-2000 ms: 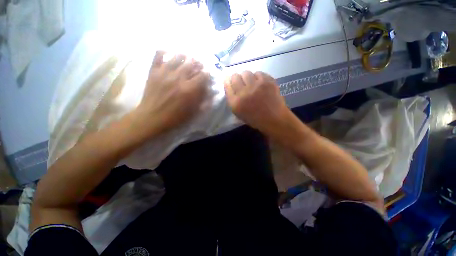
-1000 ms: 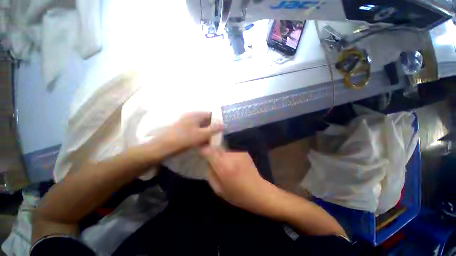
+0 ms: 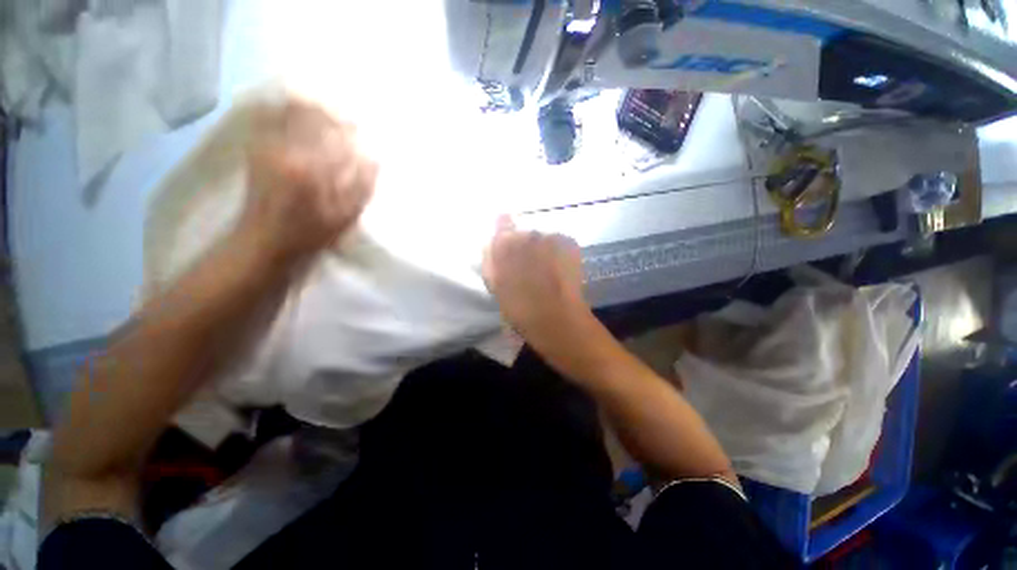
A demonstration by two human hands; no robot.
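A cream-white garment piece lies over the table's front edge and hangs toward my lap. My left hand is blurred; its fingers are closed on the upper left part of the cloth. My right hand has its fingers curled on the cloth's right edge, at the table's front edge. The sewing machine has its head above and behind the cloth. Strong lamp glare hides the needle area and the upper part of the cloth.
A black phone lies behind the presser area. Yellow-handled scissors and a clear shiny item are at the right. A ruler strip runs along the front edge. Cream cloth fills a blue crate at the lower right. More cloth lies far left.
My hands were close together at the table's front edge; my left hand has moved up and left with cloth, and my right hand up and slightly right. The cloth is spread between them.
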